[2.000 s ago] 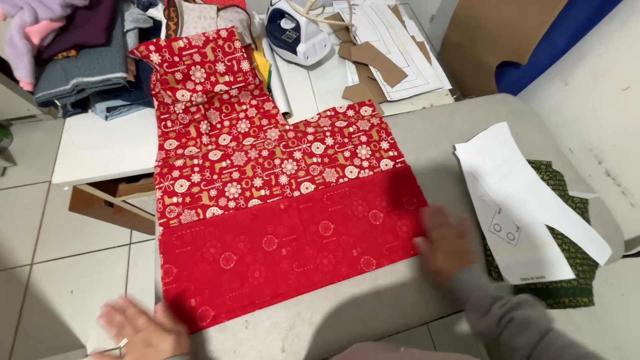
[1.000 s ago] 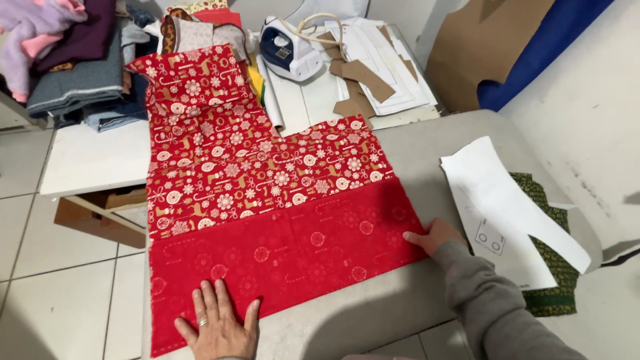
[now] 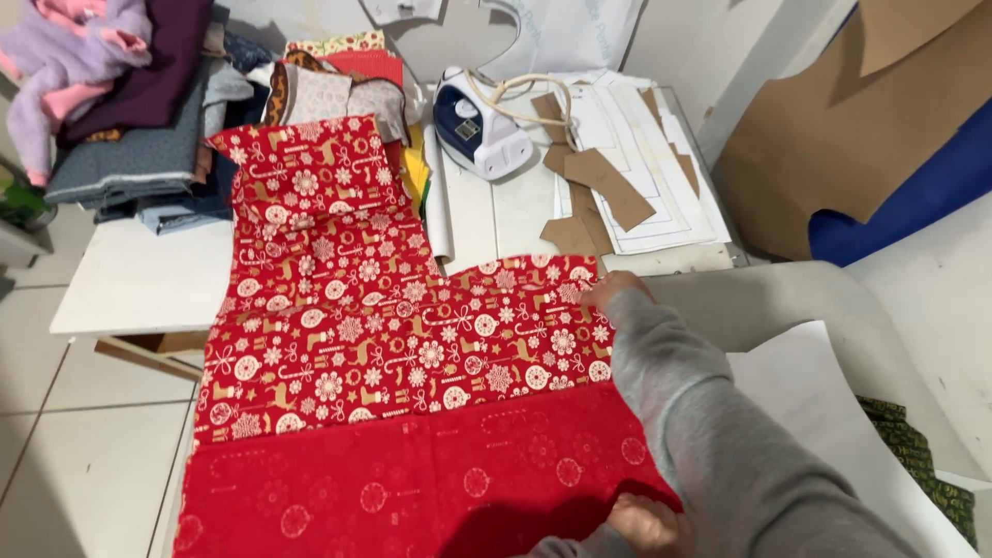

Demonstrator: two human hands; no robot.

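A red cotton fabric with white and gold Christmas prints (image 3: 372,310) lies spread out, its near part folded over so that the plainer reverse side (image 3: 418,480) faces up. At the upper right corner of the wide part, my right hand (image 3: 620,288) pinches the fabric edge; its grey sleeve crosses the right side of the cloth. My left hand (image 3: 649,521) is low in the view, fingers curled at the right end of the folded part, where the cloth is lifted a little. Its fingertips are partly hidden.
Behind the fabric, a steam iron (image 3: 479,128) stands on a white table (image 3: 132,271) beside brown card pattern pieces (image 3: 608,186) and paper patterns (image 3: 659,209). Folded clothes (image 3: 132,163) are piled at left. On the grey padded surface (image 3: 783,294) lie white paper (image 3: 790,387) and green printed fabric (image 3: 903,446).
My left hand has moved from the left part of the fold to its right end. My right hand has gone up from the fold's right edge to the printed part's corner. The view has shifted.
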